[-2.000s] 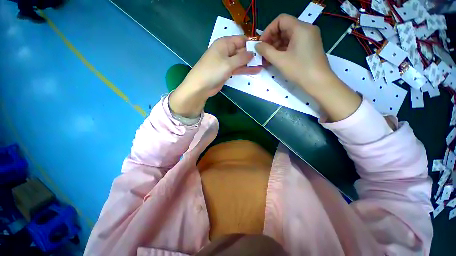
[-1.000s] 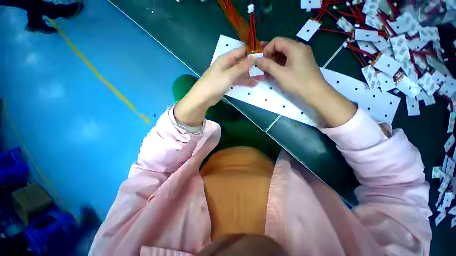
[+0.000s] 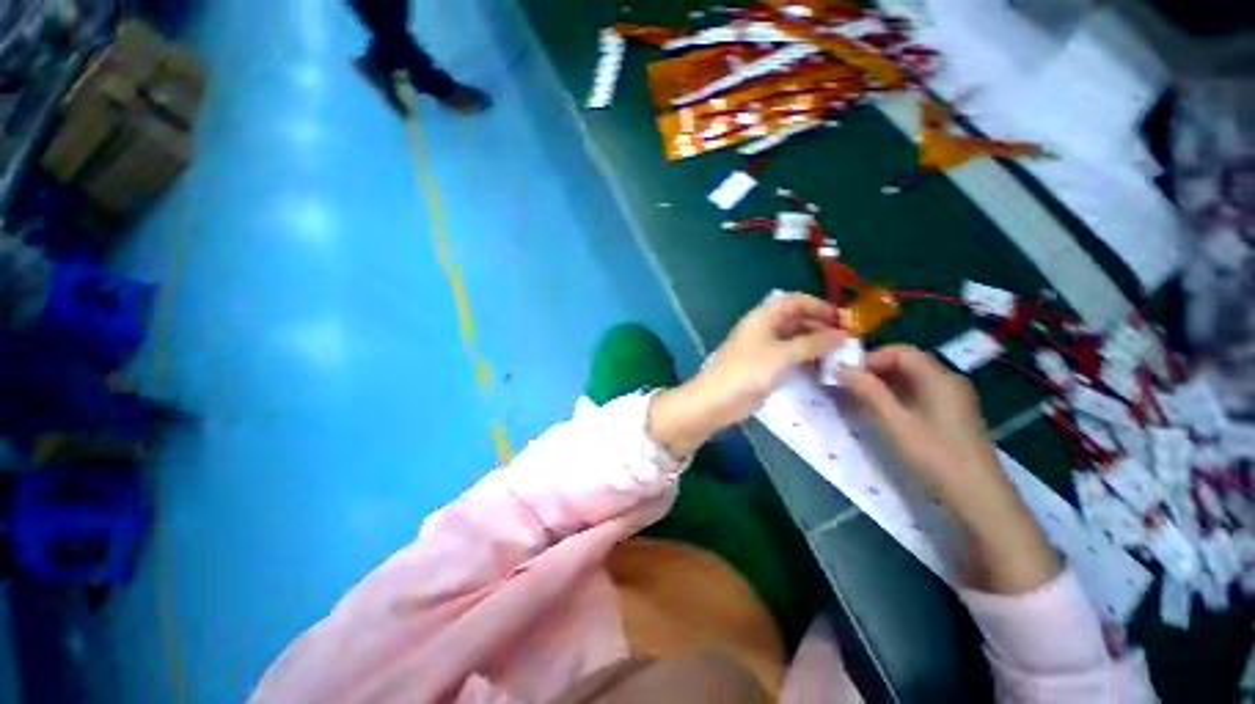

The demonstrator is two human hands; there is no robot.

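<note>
A small white pad is pinched between my left hand and my right hand. An amber strip with red leads extends beyond the pad from my fingertips. The fingers hide part of the pad, and the picture is slightly blurred. The white dotted sheet lies on the dark green bench under my hands; my right hand and forearm cover part of it.
Wired white pieces lie tangled at right. Amber strip bundles lie at the far side. Two loose white pieces lie before them. Large white sheets are at upper right. A person's legs stand on the blue floor.
The view has turned and swung, so the amber bundles and more floor now show. My hands appear lower and further right, still together at the white pad.
</note>
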